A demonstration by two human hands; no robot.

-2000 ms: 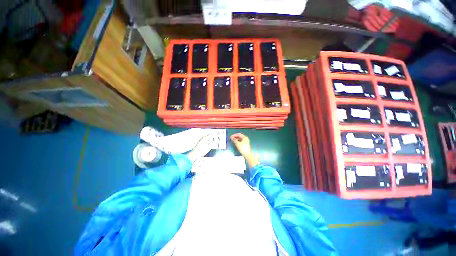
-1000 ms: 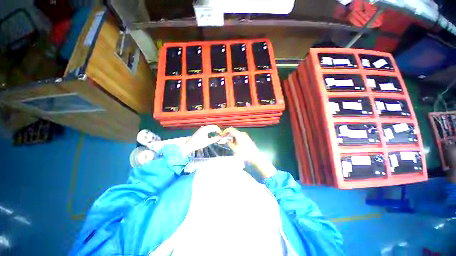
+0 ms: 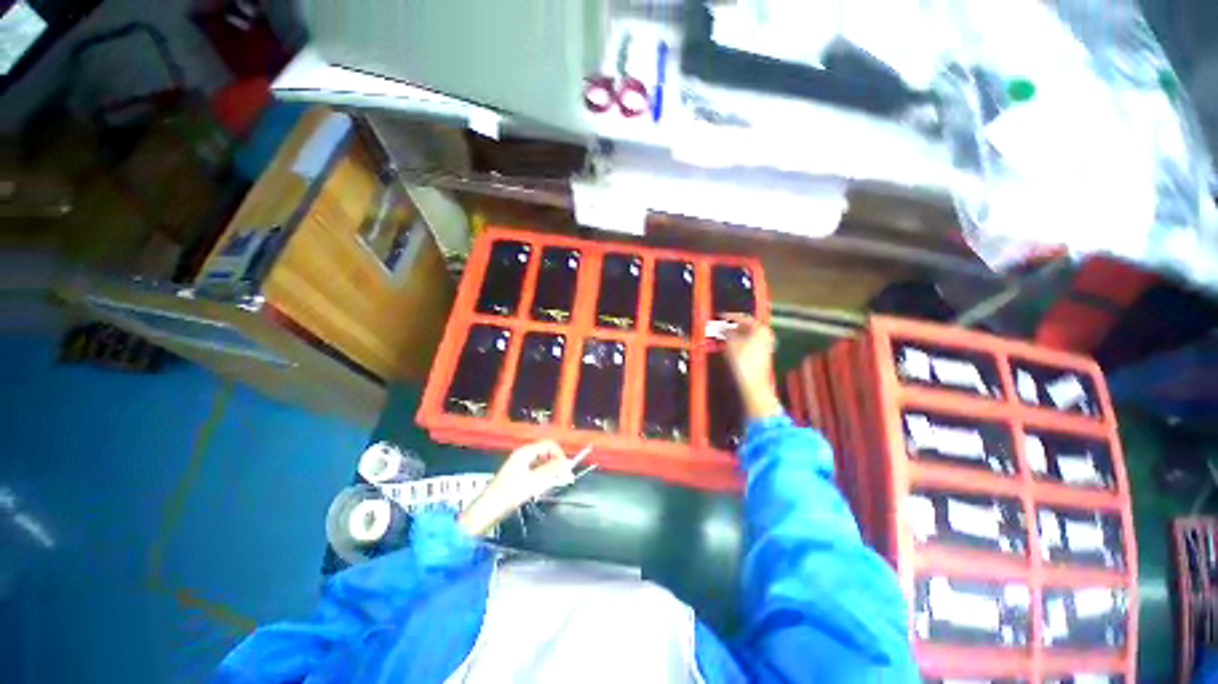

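Note:
My right hand (image 3: 751, 364) is over the right end of the orange-red ten-pocket tray (image 3: 588, 452), its fingertips pinching a small white label (image 3: 721, 329) at the upper right black unit (image 3: 733, 291). The hand partly covers the lower right unit. My left hand (image 3: 521, 478) is in front of the tray and holds the end of a pale label strip (image 3: 448, 492). The strip runs left towards two label rolls (image 3: 367, 519). The other black units (image 3: 600, 382) show small marks and no large white labels.
A taller orange-red tray stack (image 3: 888, 468) with white-labelled units stands at right. A wooden cabinet (image 3: 334, 254) is at left. The shelf behind holds red-handled scissors (image 3: 616, 95), a blue pen (image 3: 660, 83), papers and plastic bags (image 3: 1069, 160).
My hands have moved apart. My right hand has gone forward to the tray with a label, while my left stays low with the strip. The view has tilted up, showing more shelf.

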